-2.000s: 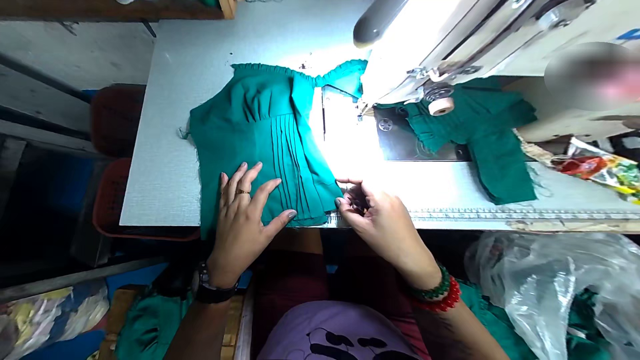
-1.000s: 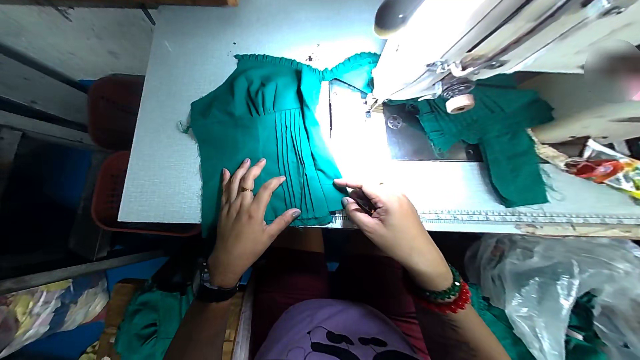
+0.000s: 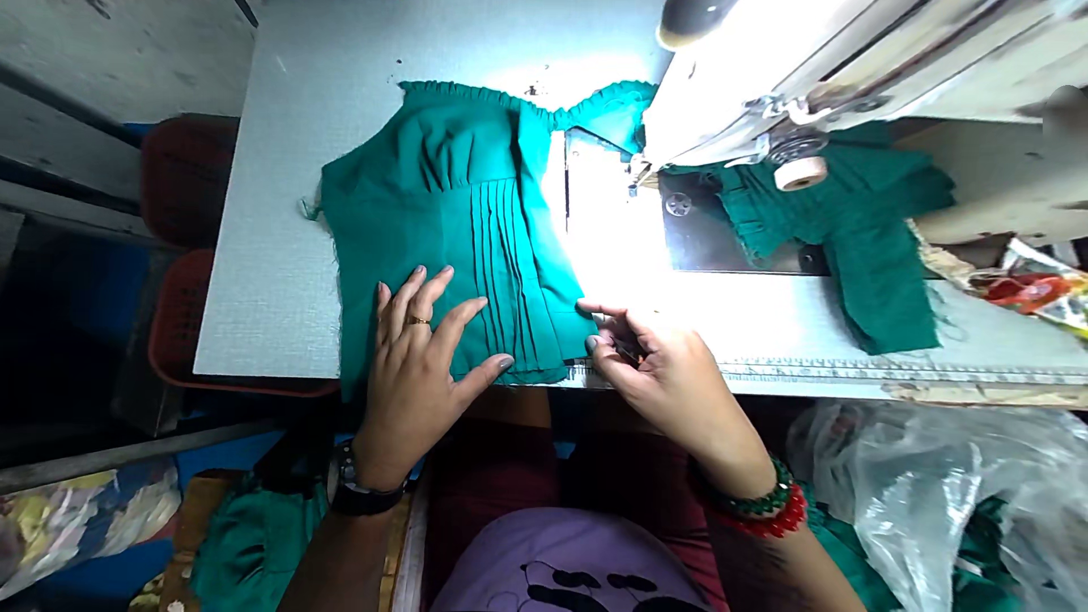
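Observation:
A green garment piece with gathers and several pleats (image 3: 399, 212) lies on the white sewing table (image 3: 280, 255). Spread flat on its lower part is my left hand (image 3: 421, 365), fingers apart. At the piece's lower right corner, my right hand (image 3: 659, 357) has its index finger and thumb at the cloth edge; a small dark object, not clear in kind, shows within its curled fingers. The sewing machine's needle and presser foot area (image 3: 637, 174) is right of the garment. More green cloth (image 3: 875, 229) lies behind the machine head, on the right.
A measuring tape strip (image 3: 807, 371) runs along the table's front edge. Red plastic baskets (image 3: 191, 314) stand at the left, below table level. A clear plastic bag (image 3: 926, 476) with green cloth is at lower right. Colourful wrappers (image 3: 1033, 289) lie at the far right.

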